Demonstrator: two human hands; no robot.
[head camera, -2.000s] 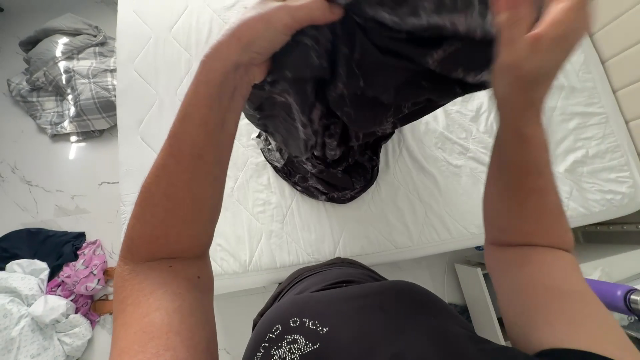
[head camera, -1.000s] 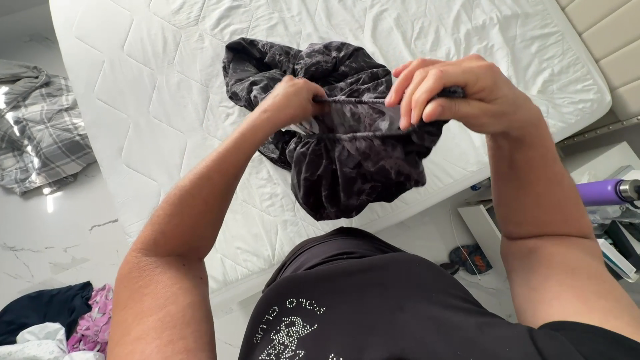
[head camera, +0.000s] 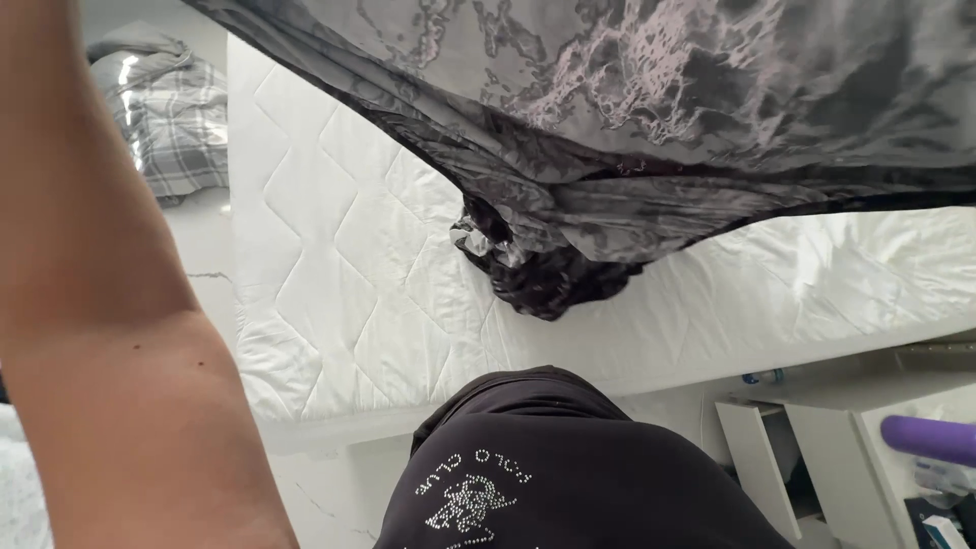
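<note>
A thin dark sheet (head camera: 648, 99) with a marbled grey and pinkish pattern is spread wide across the top of the view. Its lower part gathers into a crumpled black bunch (head camera: 557, 282) that rests on the white quilted mattress (head camera: 320, 229). My left forearm reaches up along the left edge, but the hand itself is beyond the top of the frame. Neither my right hand nor my right arm shows. What each hand holds is hidden from this view.
Grey plaid fabric (head camera: 179, 114) lies on the marble floor left of the mattress. At the lower right stand a white cabinet (head camera: 831, 457) with an open drawer and a purple bottle (head camera: 926, 440). Pale cloth (head camera: 19, 488) shows at the lower left edge.
The dark fabric was bunched between both hands over the mattress a second ago; it is now stretched out wide and raised. Both hands have moved out of view.
</note>
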